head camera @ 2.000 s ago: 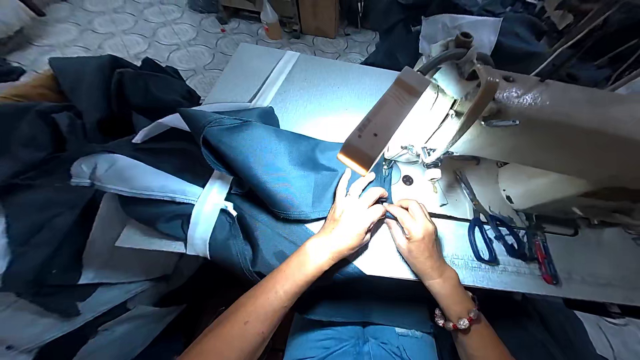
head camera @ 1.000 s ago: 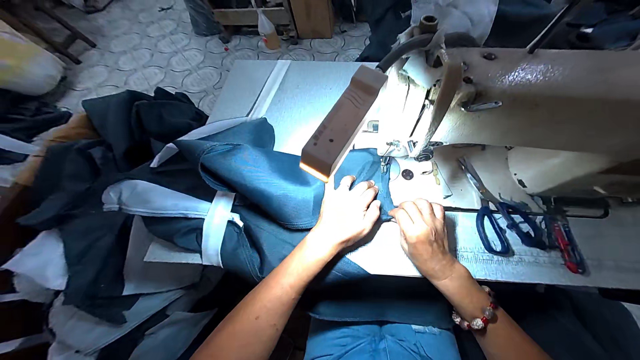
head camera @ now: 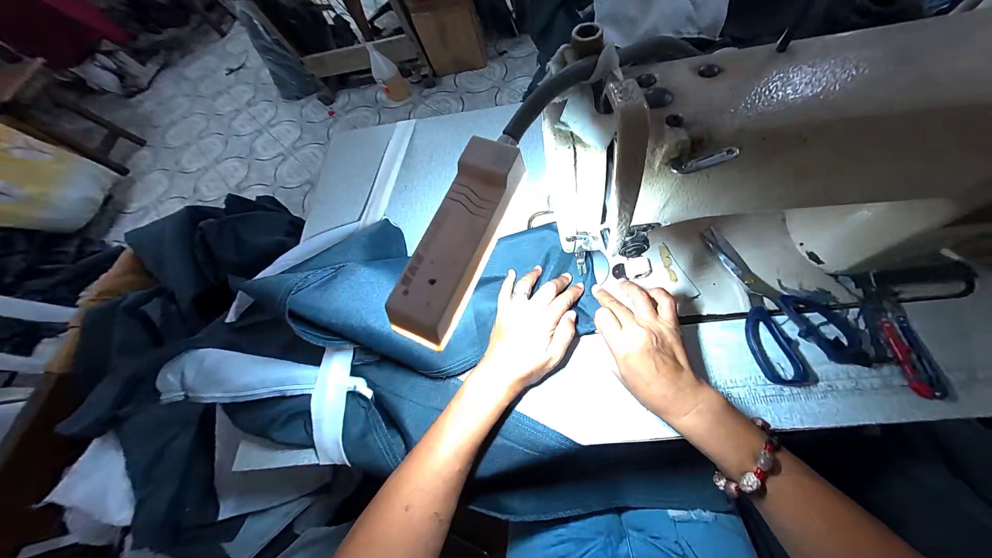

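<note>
Dark blue denim fabric (head camera: 364,302) lies across the sewing machine bed, its far end under the presser foot (head camera: 581,260). My left hand (head camera: 535,325) rests flat on it with fingers spread, just in front of the foot. Close by on the right, my right hand (head camera: 639,333) has its fingertips at the fabric's right edge; whether they pinch it cannot be told. The industrial sewing machine (head camera: 775,139) spans the upper right. A lamp (head camera: 457,240) on a flexible neck hangs over the fabric, left of the needle area, and hides part of it.
Scissors with blue handles (head camera: 779,345) and a small red-handled tool (head camera: 907,360) lie right of my right hand. Heaped dark and white cloth pieces (head camera: 155,418) fill the left side. A plastic bottle (head camera: 387,74) stands on the tiled floor beyond the table (head camera: 349,174).
Two seconds ago my fingertips were close together at the fabric; now my left hand lies flatter and more spread, with a gap between the hands. The view has shifted.
</note>
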